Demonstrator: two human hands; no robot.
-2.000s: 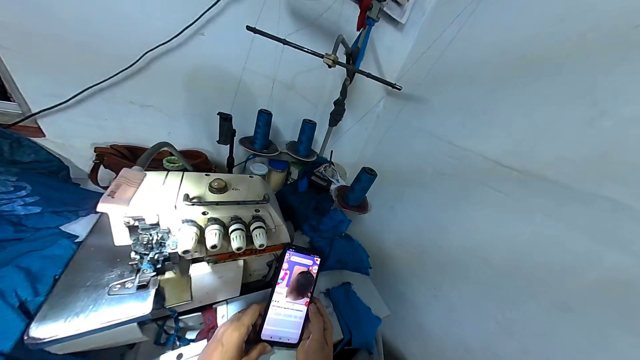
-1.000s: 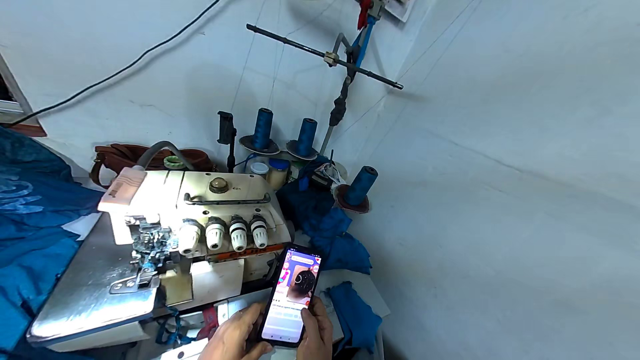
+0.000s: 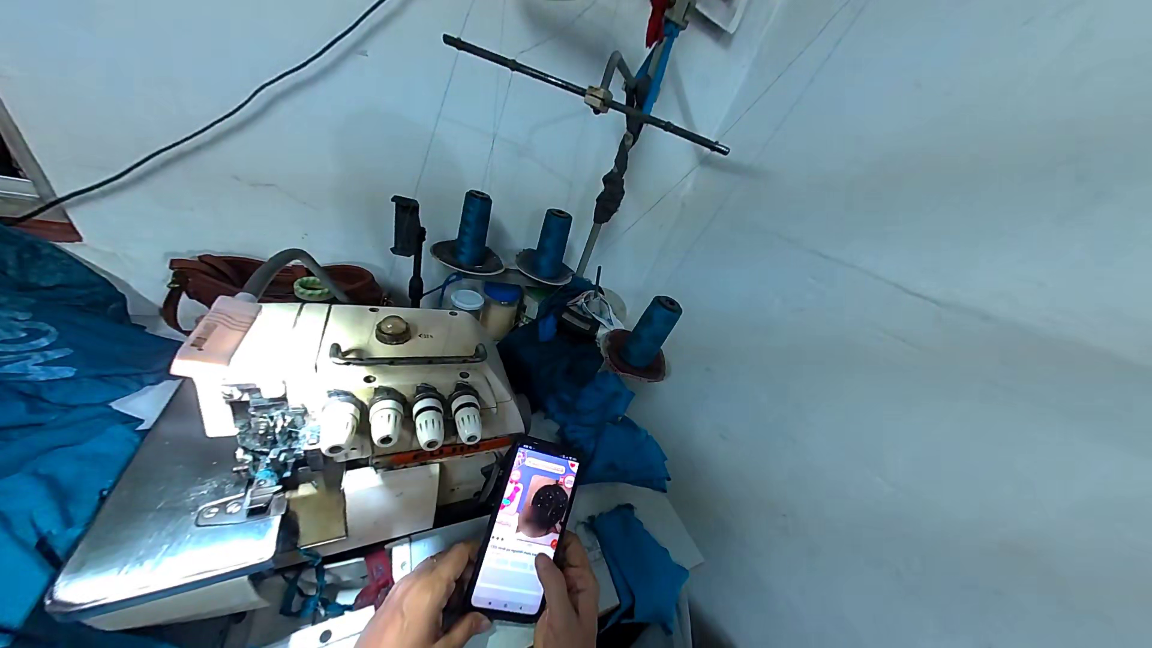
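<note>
A smartphone (image 3: pixel 522 531) with a lit screen is held upright between both hands at the bottom centre. My left hand (image 3: pixel 427 598) grips its left edge, the thumb under the lower corner. My right hand (image 3: pixel 569 589) holds the right edge, its thumb over the lower part of the screen. Just behind and left of the phone stands an overlock sewing machine (image 3: pixel 396 360) with a row of white tension knobs (image 3: pixel 387 418). Its presser foot (image 3: pixel 256 495) and metal work plate (image 3: pixel 171 490) lie farther left, under a bright light.
Blue fabric (image 3: pixel 54 405) is heaped at the left. Blue thread cones (image 3: pixel 474 229) stand behind the machine, below a thread stand bar (image 3: pixel 540 79). Blue cloth scraps (image 3: pixel 634 562) lie right of the phone. A brown bag (image 3: pixel 220 279) and small jars (image 3: pixel 500 310) are near the wall (image 3: pixel 855 360).
My right thumb has moved from the phone's right edge onto the lower part of its screen. The phone and my left hand stay in place.
</note>
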